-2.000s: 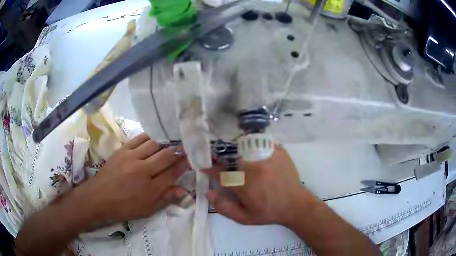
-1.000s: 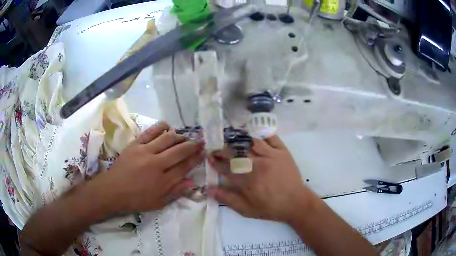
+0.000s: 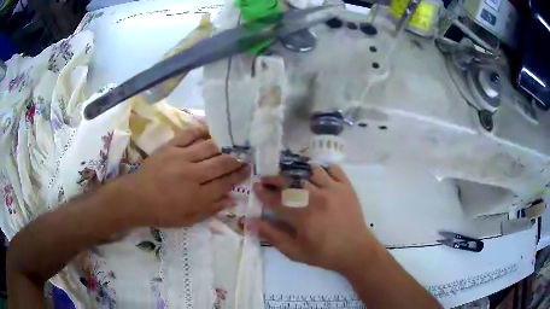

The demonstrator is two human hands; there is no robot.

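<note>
The cream floral garment piece [image 3: 126, 259] lies bunched left of the sewing machine [image 3: 398, 96] and runs down over the table front. A narrow cream binding strip [image 3: 249, 265] lies along its right edge, below the machine head. My left hand [image 3: 187, 181] lies flat on the cloth left of the needle area, fingertips near the presser foot. My right hand [image 3: 313, 217] is right of the strip, its thumb and fingertips pinching the strip's edge. The take-up lever cover and a beige block [image 3: 295, 197] hide part of the needle area and fingers.
Black thread snips [image 3: 460, 241] lie on the white table right of my right hand. A printed ruler [image 3: 416, 288] runs along the front edge. A long grey bar [image 3: 181, 60] crosses the upper left view. A green bundle [image 3: 259, 24] sits atop the machine head.
The view has shifted, so the machine head appears further right. My left hand sits slightly higher on the cloth, and more cloth with openwork trim shows below it. Both hands remain beside the needle area.
</note>
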